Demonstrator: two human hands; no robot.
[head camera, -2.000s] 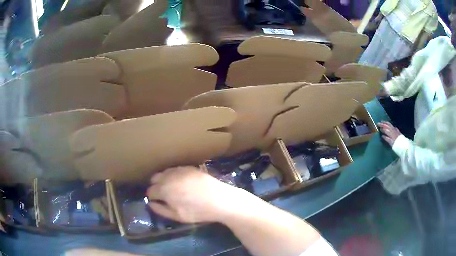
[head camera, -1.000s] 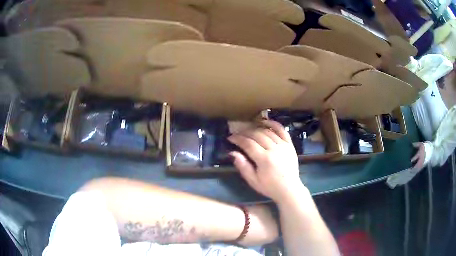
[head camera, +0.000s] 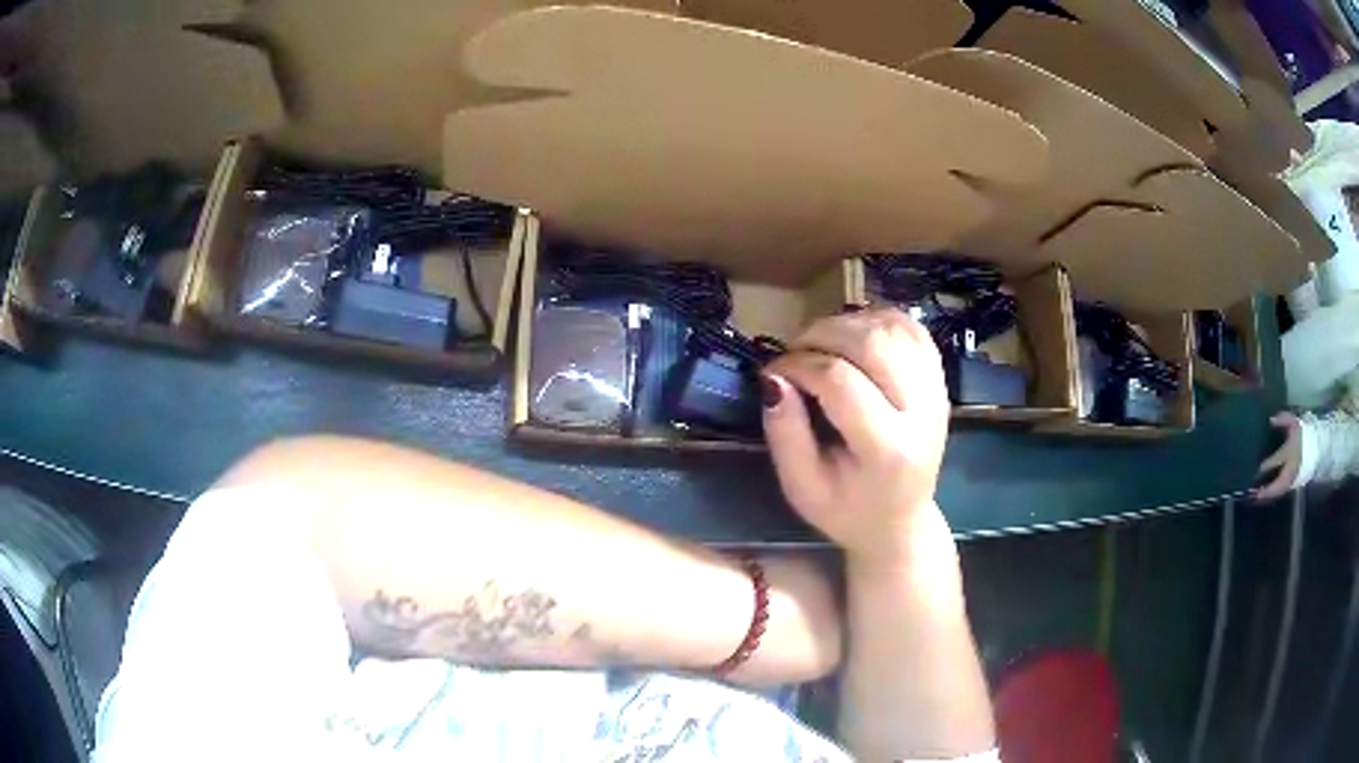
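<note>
An open brown carton (head camera: 522, 328) stands in front of me. It holds a clear-bagged grey item (head camera: 581, 365) at the left, a black power adapter (head camera: 713, 391) right of it and coiled black cable (head camera: 634, 280) along the back. Its lid (head camera: 745, 142) stands up behind. My right hand (head camera: 865, 418) is over the carton's right end, fingers curled by the adapter and cord; whether it grips anything is unclear. My left forearm crosses below with a red bead bracelet; my left hand is hidden behind my right forearm.
More open cartons with adapters and cables stand in a row left (head camera: 187, 283) and right (head camera: 1061, 350) on the green table (head camera: 373, 403). More raised lids are behind. Another person's hand (head camera: 1279, 455) is at the far right edge. A red stool (head camera: 1058, 708) is below right.
The view has shifted down, so the cartons appear higher. My right hand has moved from inside the carton towards its right end, uncovering more of the adapter. The left arm stays across.
</note>
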